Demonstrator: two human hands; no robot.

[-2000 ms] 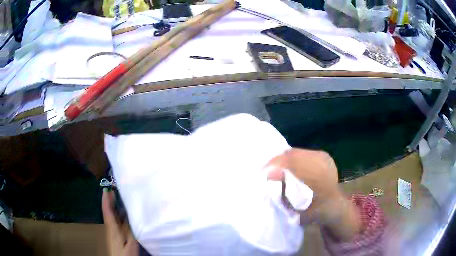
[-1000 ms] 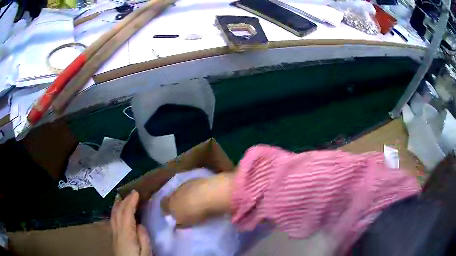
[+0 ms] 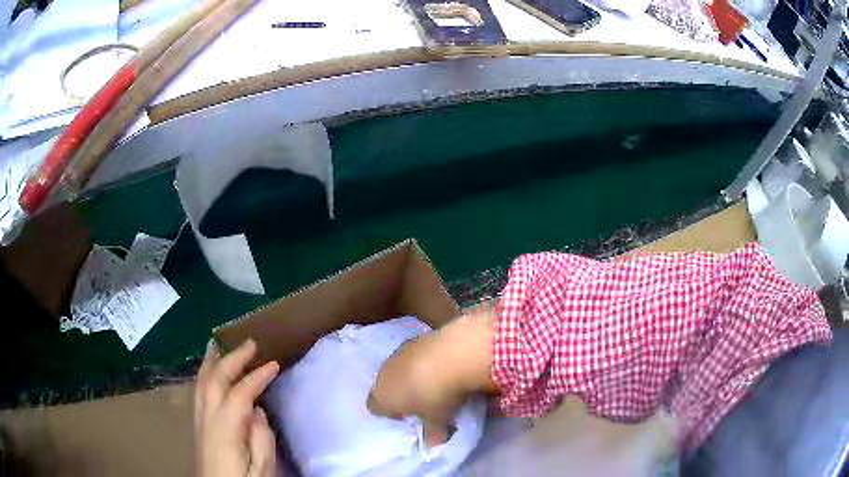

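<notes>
An open brown inner carton [image 3: 316, 307] stands on the bench at the lower middle. A whitish-lilac wrapped product unit [image 3: 326, 391] lies inside it. My right hand [image 3: 428, 373] reaches into the carton from the right and rests on the wrapped unit. It is blurred and its fingertips are partly hidden by the wrap, so its grip is unclear. My left hand [image 3: 233, 405] is at the carton's left wall, with its fingers over the edge. The near part of the carton is cut off by the picture's bottom.
The green conveyor [image 3: 521, 168] runs behind the carton. It bears a curved foam sheet [image 3: 247, 154] and printed leaflets [image 3: 140, 289]. The white worktable [image 3: 326, 51] opposite holds a red-ended stick [image 3: 79, 135] and a dark square frame [image 3: 456, 23]. A grey post [image 3: 782, 121] stands at the right.
The wrapped unit, held up two seconds ago, now sits in the carton. My right hand has moved into the carton with it. The view has shifted, with the worktable now higher.
</notes>
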